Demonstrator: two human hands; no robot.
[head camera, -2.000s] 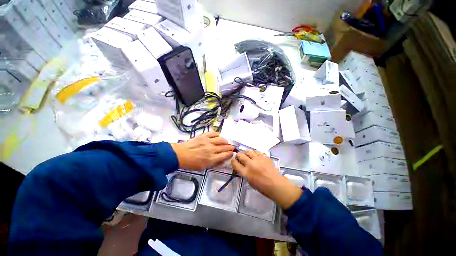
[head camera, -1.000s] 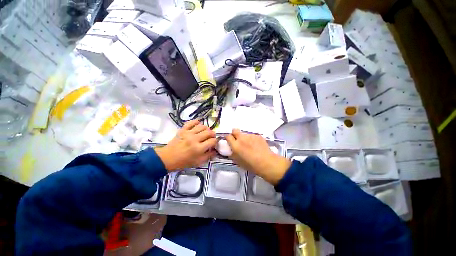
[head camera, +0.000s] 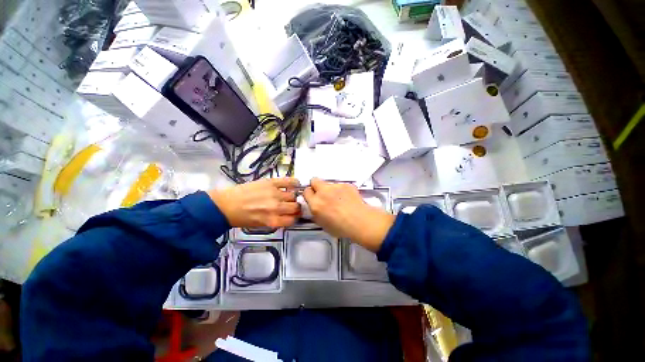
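My left hand (head camera: 260, 203) and my right hand (head camera: 341, 210) meet over a box base in the back row. Their fingertips are close together at a dark cable (head camera: 300, 191) and a small part of a white case; the fingers hide most of both. In front, a box base (head camera: 254, 265) holds a white case with a black cable looped around it. Another at the left (head camera: 200, 281) also has a looped cable. The box base beside them (head camera: 311, 254) has a white case and no visible cable. More box bases (head camera: 475, 212) with white cases stand to the right.
A dark-screened phone (head camera: 212, 99) leans on white boxes. Tangled black cables (head camera: 258, 155) lie behind my hands, with a bag of cables (head camera: 339, 42) further back. White boxes (head camera: 467, 106) pile up at right. A clear plastic bag (head camera: 106, 177) lies left.
The view has shifted. The loose cable end that hung over a front box base two seconds ago is gone from there. My hands stay together over the back row, fingers now around the cable.
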